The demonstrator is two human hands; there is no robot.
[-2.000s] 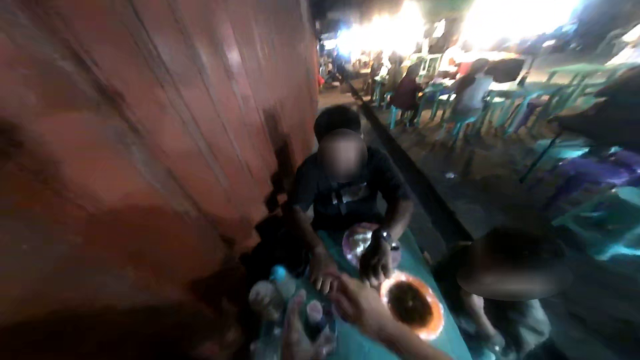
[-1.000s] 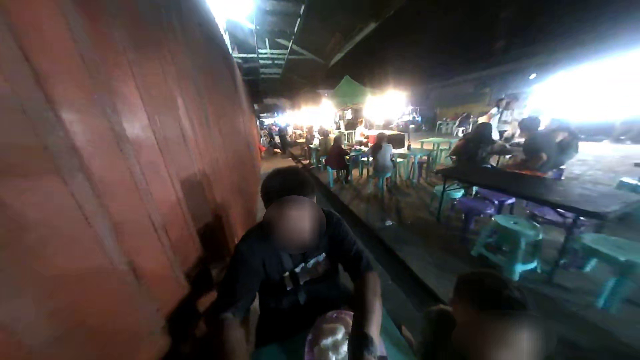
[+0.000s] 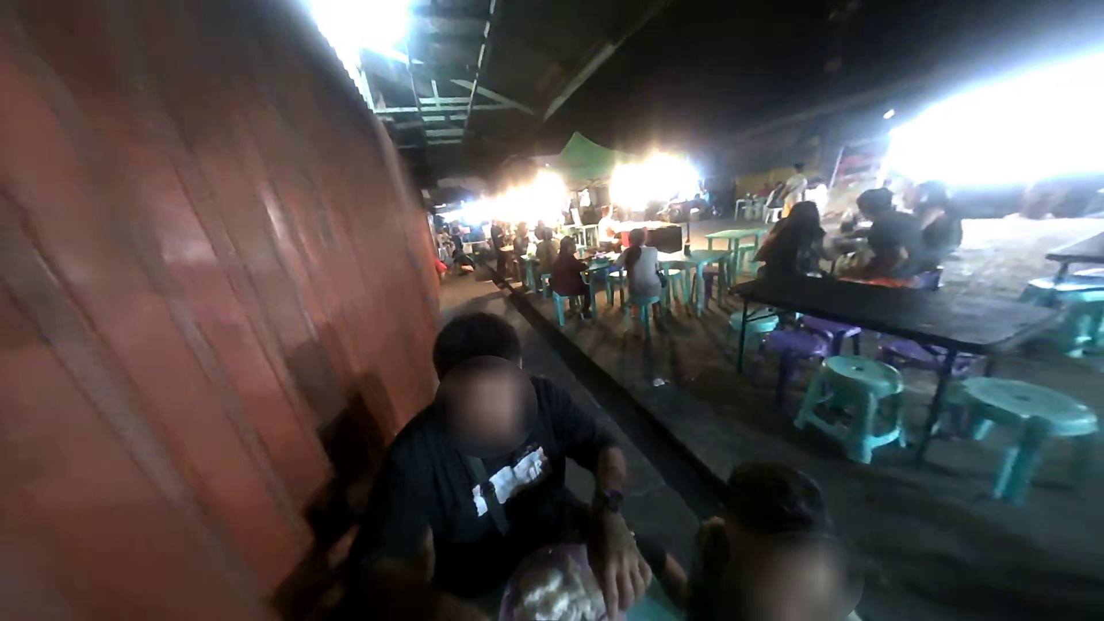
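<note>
Neither of my hands shows in the head view. A plate of white food, perhaps rice (image 3: 556, 591), stands on a teal table (image 3: 653, 604) at the bottom edge. Across from me sits a person in a black T-shirt (image 3: 414, 483); one hand of that person (image 3: 619, 561), with a watch at the wrist, rests at the plate's right rim. Another person (image 3: 772, 509) is close by at the lower right. The rest of the table lies below the frame.
A red corrugated metal wall (image 3: 198, 302) runs along the left. At the right stand a dark folding table (image 3: 897, 306), a teal plastic stool (image 3: 862, 397) and purple stools (image 3: 793, 342). Seated people and brightly lit stalls are farther back, beside a green canopy (image 3: 588, 157).
The view has tilted up. Two seconds ago my hands were over the table, one reaching toward the other person's hand near an orange-rimmed plate; both hands and that plate are now out of view.
</note>
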